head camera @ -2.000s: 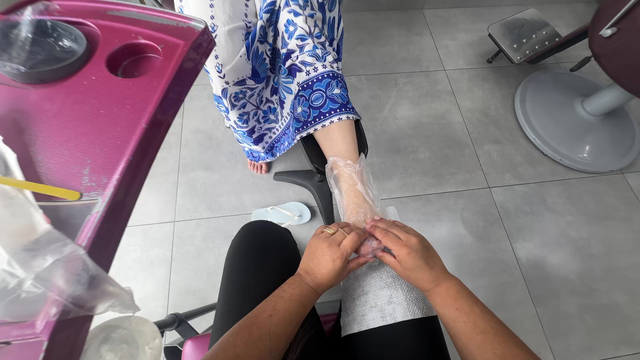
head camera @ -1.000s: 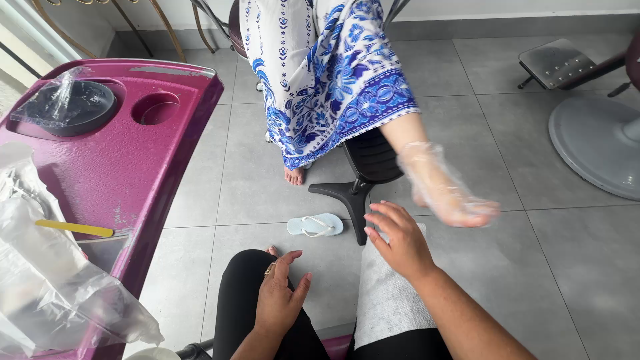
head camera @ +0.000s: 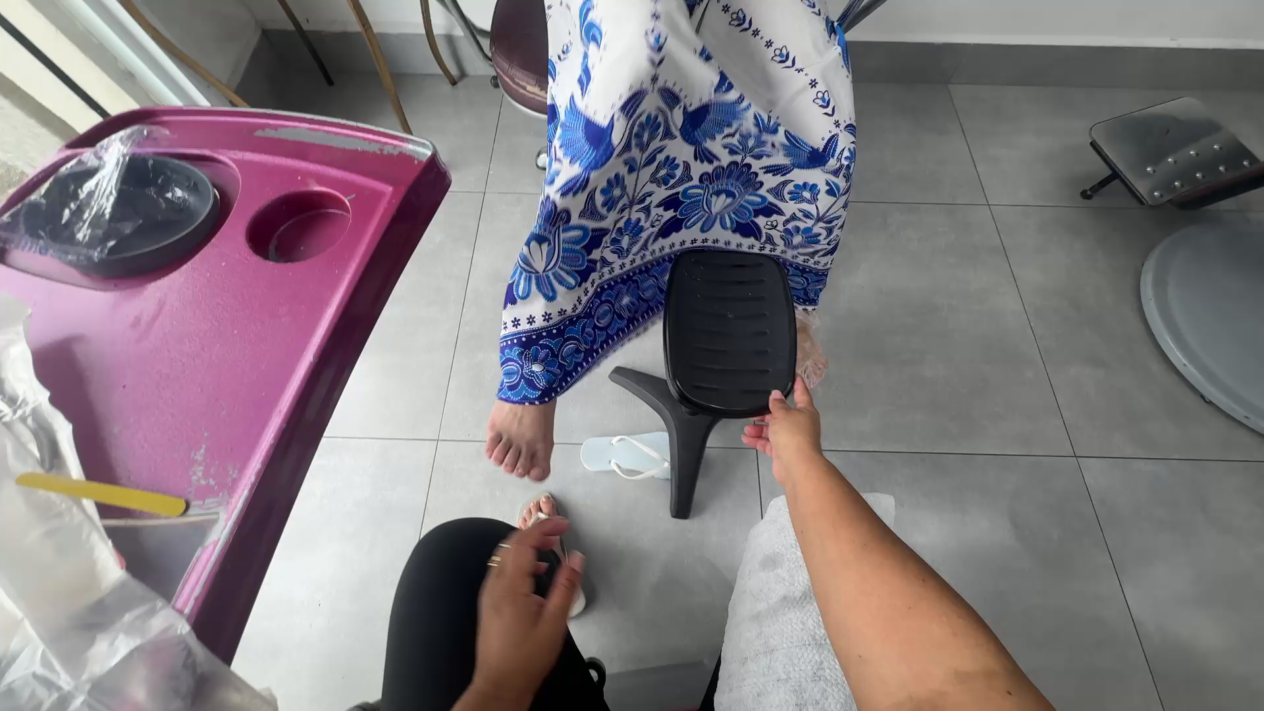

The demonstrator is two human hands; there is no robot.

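Observation:
My right hand (head camera: 788,427) touches the lower right corner of a black ribbed footrest (head camera: 731,331), its fingertips at the edge; how firmly they hold it is hard to tell. Over my left thigh my left hand (head camera: 523,602) hangs with fingers apart and nothing in it. Behind the footrest sits a person in a blue-and-white patterned skirt (head camera: 716,193). One bare foot (head camera: 521,437) is at the left; the other foot (head camera: 810,354), partly hidden beside the footrest, seems to be in clear plastic. A grey towel (head camera: 780,612) covers my right thigh.
At the left stands a magenta tray table (head camera: 326,336) with a dark bowl (head camera: 148,217) under plastic, a yellow nail file (head camera: 99,494) and crumpled clear plastic (head camera: 59,592). A light-blue flip-flop (head camera: 627,455) lies by the footrest's leg. A grey round base (head camera: 1210,316) and metal footplate (head camera: 1170,148) are at the right.
The plastic-wrapped foot, between my hands at first and then raised clear of them, is now down beside the footrest. My right hand has moved to the footrest's edge.

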